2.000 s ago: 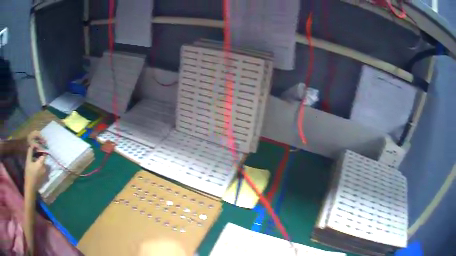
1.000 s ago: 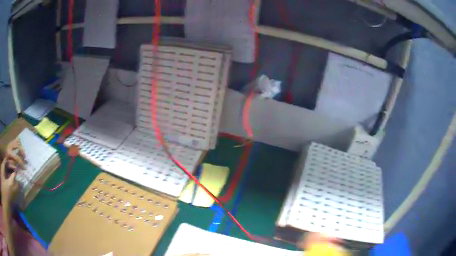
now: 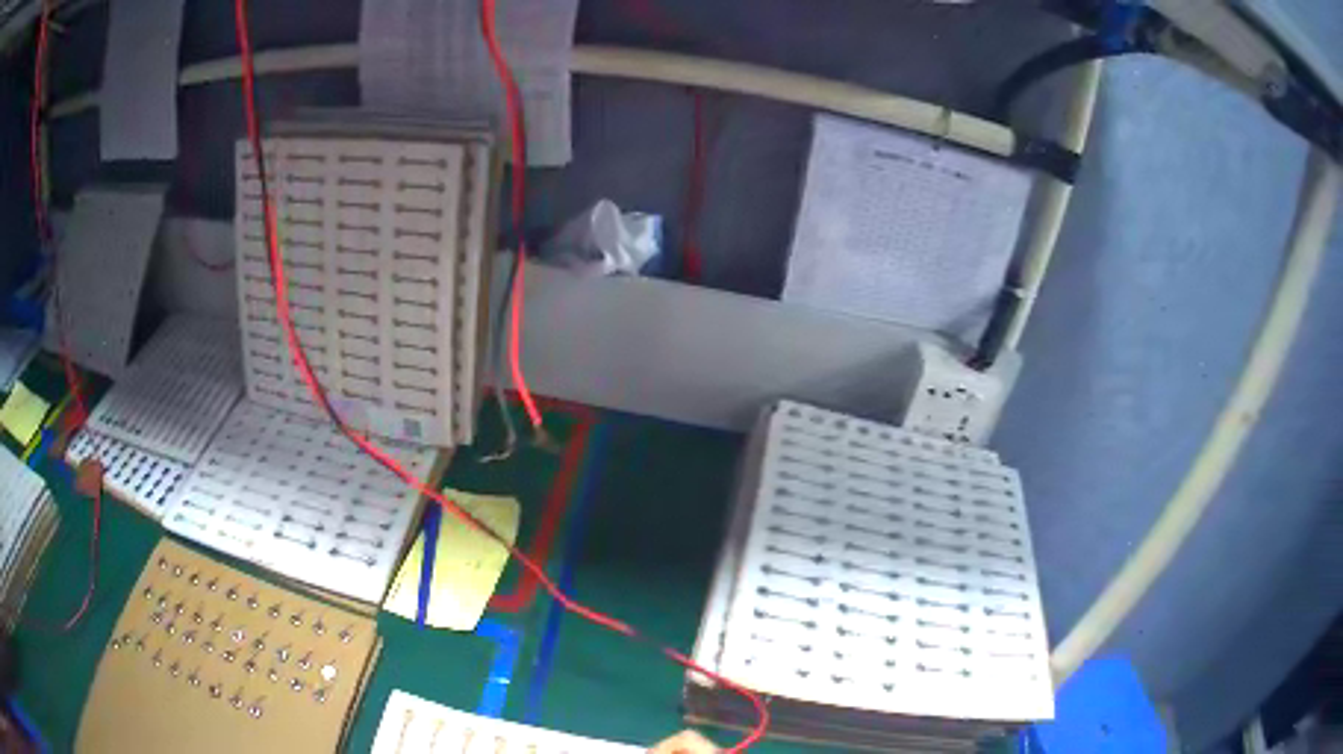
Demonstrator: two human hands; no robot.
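Observation:
A white working card [image 3: 486,729] with a row of dark marks lies at the front edge, cut off by the frame. A small piece of a hand, apparently my right hand [image 3: 685,742], shows at its right end. Its fingers and anything in them are hidden below the frame. The red lead [image 3: 589,611] hangs from above, crosses the mat and loops down beside this hand. The yellow-handled tool is not visible. My left hand is not in view. The brown board [image 3: 221,722] lies front left, with rows of small metal parts [image 3: 243,641] on its upper area.
A thick card stack [image 3: 891,567] stands at right, beside a blue object [image 3: 1102,707]. Upright cards [image 3: 361,295] lean at back left behind flat cards [image 3: 295,501]. Yellow paper [image 3: 457,560] lies on the green mat. A second red lead [image 3: 516,295] hangs down. A white socket box [image 3: 954,398] stands behind.
The view has swung right, so the bench things sit further left. The neighbour's hands have left the view. The yellow tool seen by the right stack a second ago is out of sight.

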